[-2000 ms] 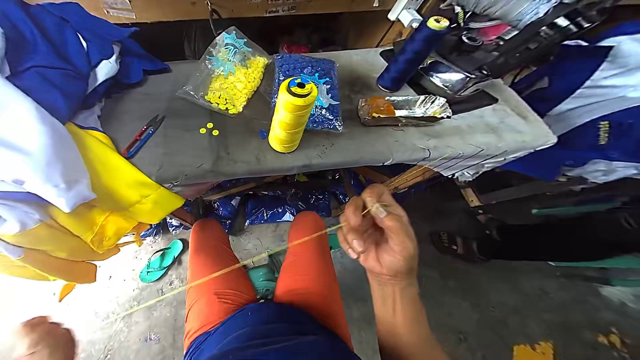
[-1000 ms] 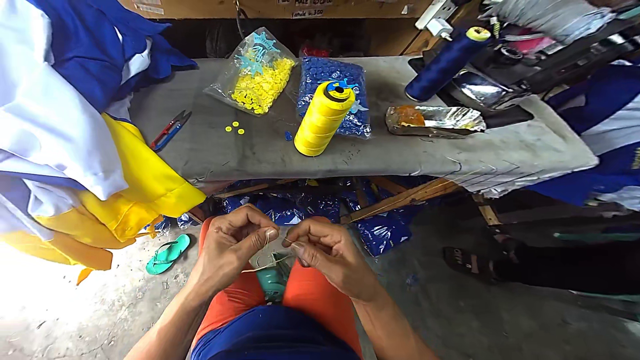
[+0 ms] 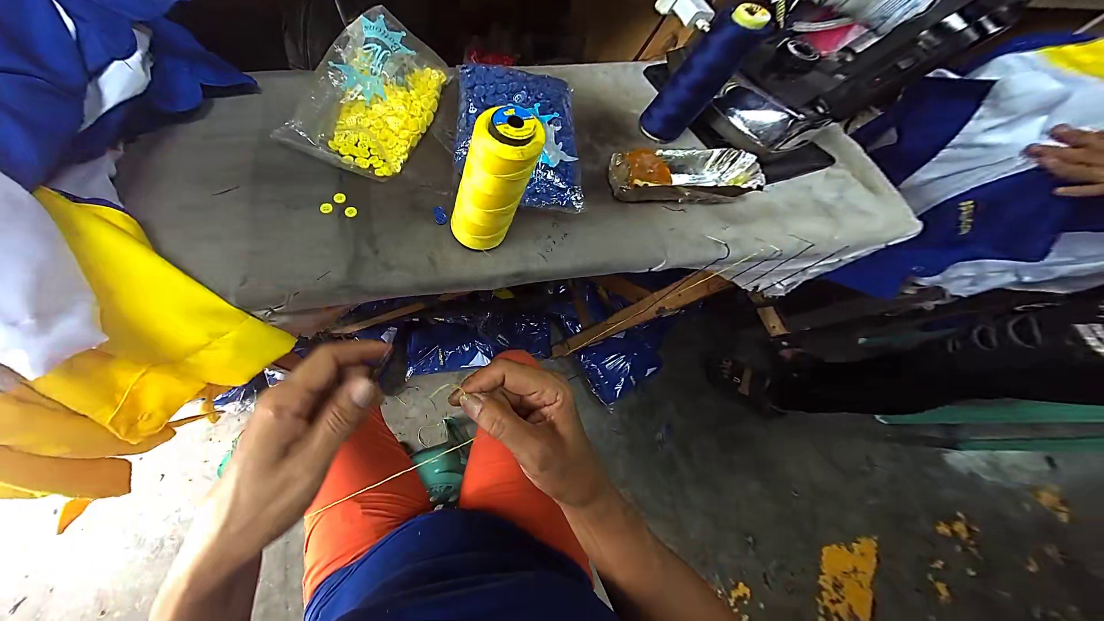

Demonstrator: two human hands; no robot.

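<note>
Above my lap, my right hand (image 3: 526, 423) pinches a thin yellow thread (image 3: 392, 476) between thumb and forefinger; the thread trails down over my thighs. Facing it at the left, my left hand (image 3: 315, 423) has thumb and fingers brought together near a small dark thing, too blurred to name. A cone of yellow thread (image 3: 498, 181) stands on the cloth-covered table (image 3: 233, 181). Behind it lies a plastic bag of blue buttons (image 3: 517, 90); left of that is a bag of yellow buttons (image 3: 379, 116). Several loose yellow buttons (image 3: 338, 205) lie in front.
Blue, white and yellow fabric (image 3: 155, 345) hangs at the left. A navy thread cone (image 3: 703, 73) leans by a dark machine (image 3: 862, 69); a foil tray (image 3: 686, 175) sits before it. Another person's hand (image 3: 1074, 159) rests on garments at the right. Wrapped blue packets (image 3: 617, 366) lie below the table.
Two seconds ago my hands were far apart with the thread stretched between them; a second ago they were close together above my lap. Now a small gap separates them.
</note>
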